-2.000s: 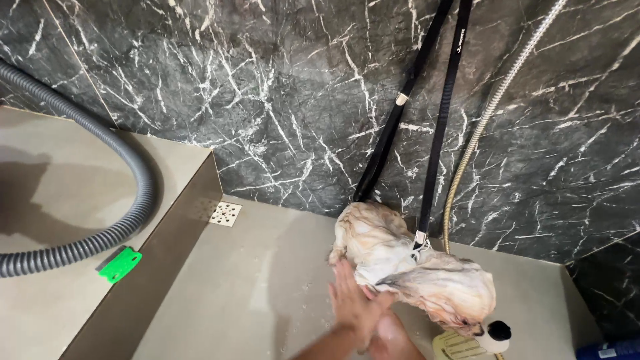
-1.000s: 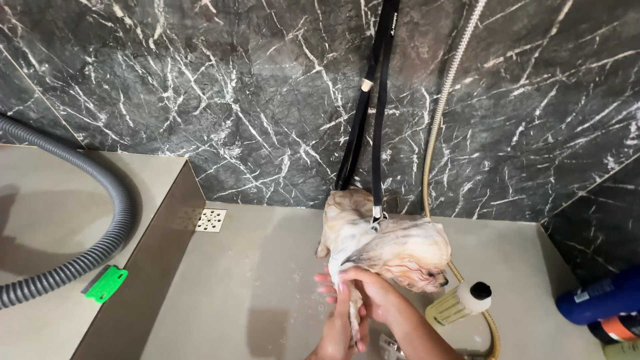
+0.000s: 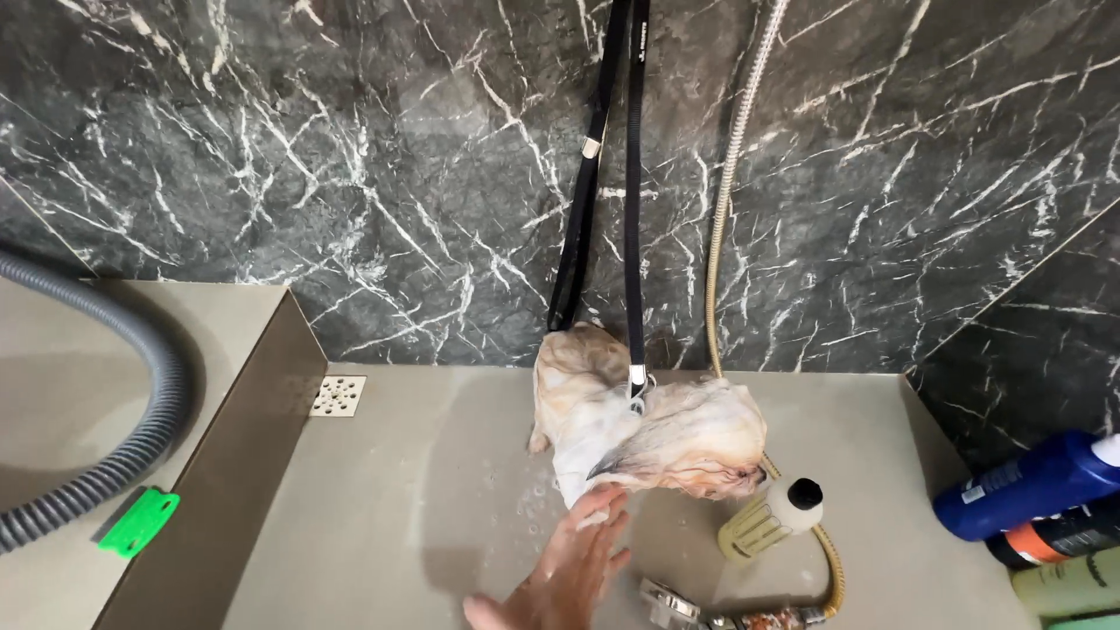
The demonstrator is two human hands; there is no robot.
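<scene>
A small wet dog with lathered, pale fur stands in the tiled basin, its head toward the right. Two black straps hang down to it, one ending in a metal clip near its neck. One of my hands, apparently the left, reaches up from below, fingers spread, with foam on it; its fingertips are at the fur on the dog's front. Nothing is gripped in it. My other hand is not visible. Right of the dog stands a bottle of yellowish liquid with a black cap.
A metal shower hose runs down the marble wall behind the dog to a shower head at the bottom. A drain cover, a grey corrugated hose and a green comb are at left. Several bottles stand at right.
Both hands were together at the dog's front leg a second ago; now only one shows, spread below the dog's head. The dog's head has turned somewhat.
</scene>
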